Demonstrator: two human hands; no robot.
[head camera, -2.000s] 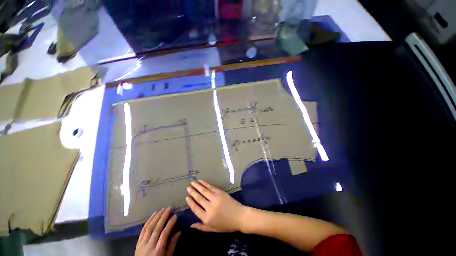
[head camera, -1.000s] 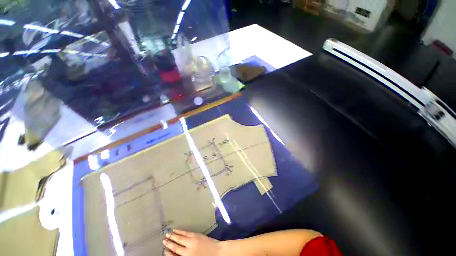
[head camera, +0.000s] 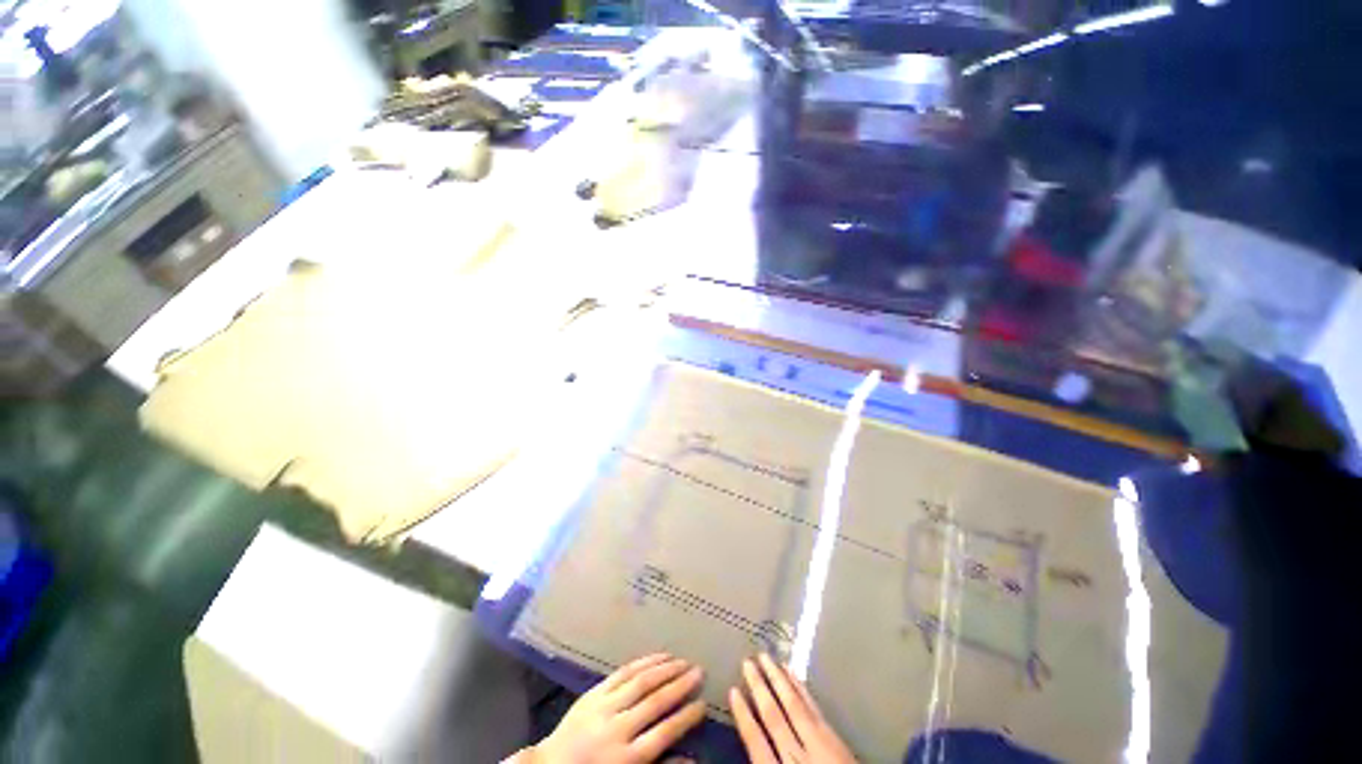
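The khaki fabric panel (head camera: 717, 552) lies on the blue-tinted sewing template (head camera: 515, 609), under clear plastic with drawn lines and bright glare strips. A brown-orange hinge strip (head camera: 1031, 406) runs along the far edge. The clear cover sheet (head camera: 896, 194) stands raised behind it and reflects lamps. My left hand (head camera: 635, 714) and my right hand (head camera: 784, 716) lie flat side by side at the panel's near edge, fingers extended, holding nothing. Both are partly cut off by the bottom edge.
Other tan panels (head camera: 336, 403) lie on the white table (head camera: 150, 332) at left, partly washed out by glare. A white and cream box-like shape (head camera: 321, 642) stands below the table edge. A dark table surface (head camera: 1300, 552) is at right. Red items (head camera: 1046, 266) show through the cover sheet.
The view has swung left, bringing the tan panels and the box-like shape into sight. My left hand, out of view one second ago, shows again beside my right hand. The cover sheet stays raised.
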